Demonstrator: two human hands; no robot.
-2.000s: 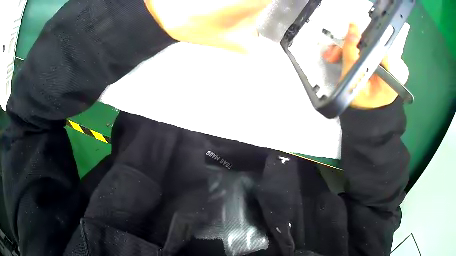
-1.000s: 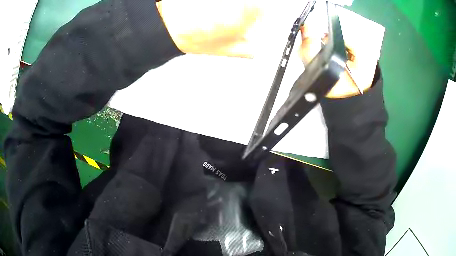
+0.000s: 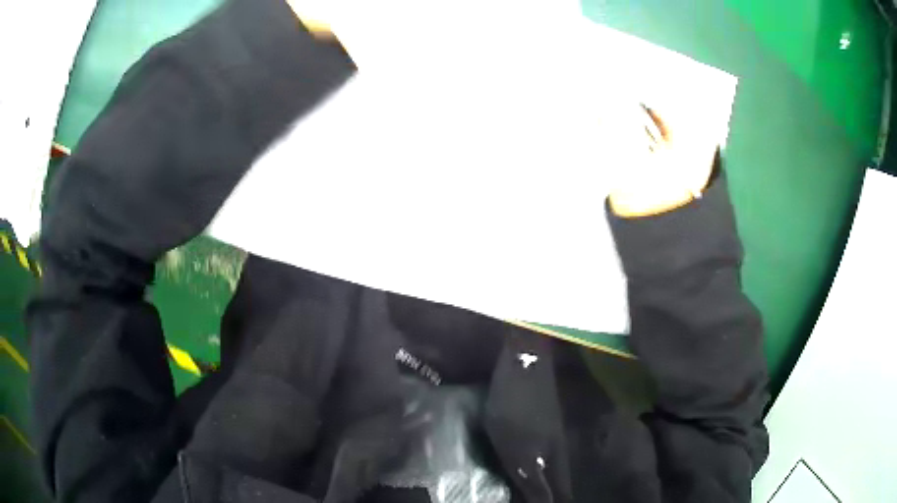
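Note:
A plain white sheet (image 3: pixel 423 196) lies in front of me, strongly overexposed. My right hand (image 3: pixel 659 172) is over its right part, blurred and washed out. Small dark and orange patches show near its fingers, but I cannot tell whether it holds anything. Of my left arm only the sleeve and a bit of wrist (image 3: pixel 317 20) show at the top edge; the left hand itself is out of the picture. No phone frame or tweezers can be made out.
A dark green mat (image 3: pixel 787 196) surrounds the sheet, with a brighter green surface (image 3: pixel 777 39) at the top right. A pale panel (image 3: pixel 846 363) is at the lower right. A white sheet or surface (image 3: pixel 29 108) is at the far left.
The dark phone frame, held above the sheet before, is no longer visible. My left wrist has moved up, mostly out of the picture. My right hand has moved slightly left.

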